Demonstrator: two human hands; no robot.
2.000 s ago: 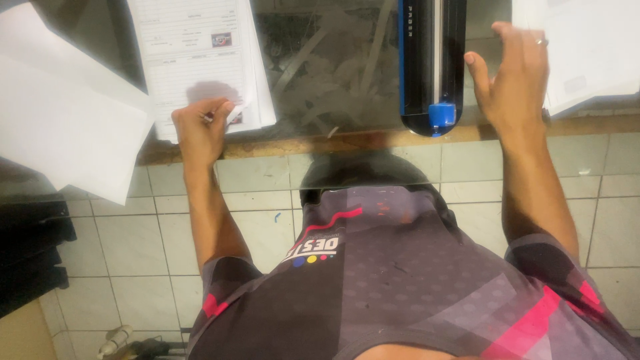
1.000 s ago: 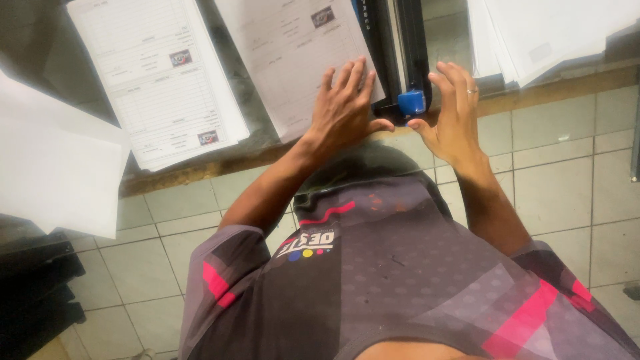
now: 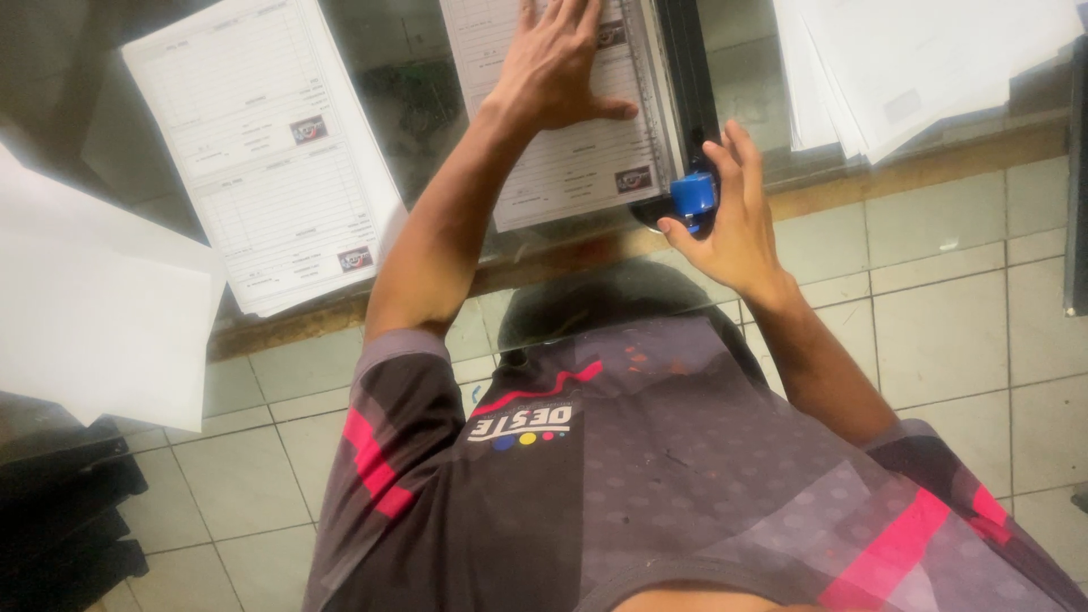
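Flat on a printed form sheet point(image 3: 565, 174) rests my left hand point(image 3: 557, 72), its thumb spread toward the sheet's right edge and its fingertips partly cut off by the top of the view. That sheet lies on the paper trimmer point(image 3: 688, 76), its right edge along the trimmer's rail. At the rail's near end sits the blue cutter slider point(image 3: 694, 194). My right hand point(image 3: 731, 208) is around the slider, thumb below it and fingers to its right, apart from each other; a firm grip on it does not show.
A stack of printed forms point(image 3: 263, 161) lies left of the trimmer on the glass tabletop. Blank white sheets point(image 3: 93, 289) overhang the table at far left. More loose white sheets point(image 3: 926, 59) lie at upper right. A wooden table edge point(image 3: 816, 202) runs below them.
My left hand has moved right from the form stack, and a sheet now lies on the trimmer under it. My right hand has come down from beside the trimmer to the blue slider.
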